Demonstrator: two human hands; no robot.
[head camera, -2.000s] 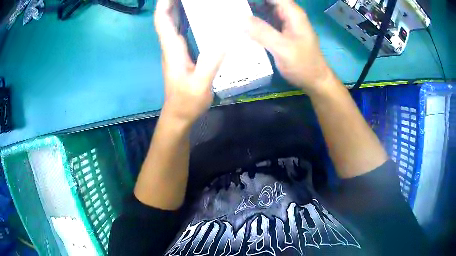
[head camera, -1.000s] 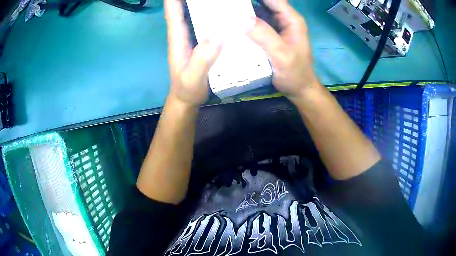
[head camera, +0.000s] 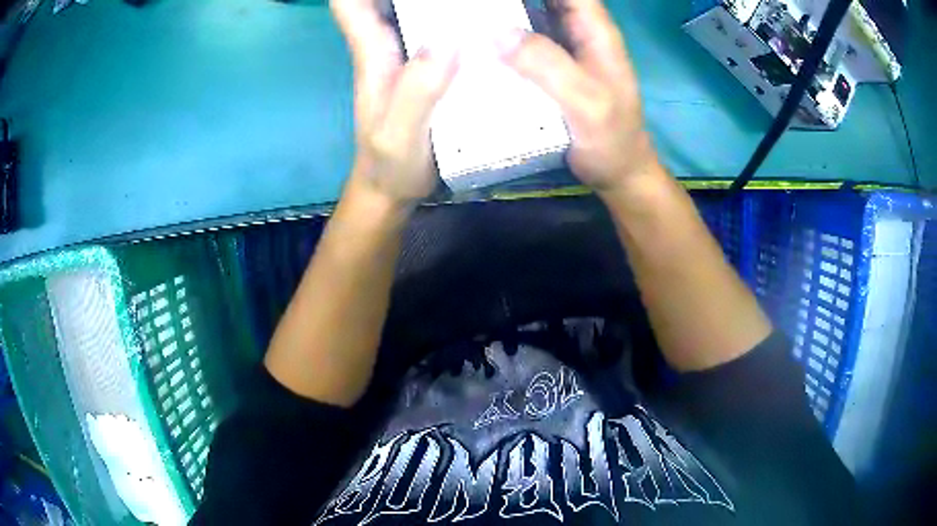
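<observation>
A white cover (head camera: 498, 113) lies face up between my hands at the bench's front edge, its far end cut off by the top of the picture. A white end panel (head camera: 509, 171) shows along its near short end. Small dark dots show near the cover's near corners. My left hand (head camera: 396, 113) holds the left side, thumb on top. My right hand (head camera: 596, 98) holds the right side, thumb on top. The fingers of both hands are partly hidden at the sides. Whatever lies under the cover is hidden.
A screw feeder (head camera: 771, 57) stands at the upper right, with a black cord (head camera: 791, 103) hanging before it. A green crate (head camera: 123, 339) is at the left, a blue crate (head camera: 873, 277) at the right. A dark object (head camera: 8, 180) sits at the bench's left edge.
The view has shifted slightly, so the bench items sit a little differently. The black cable at the upper left has mostly left the picture. Both hands still hold the white cover.
</observation>
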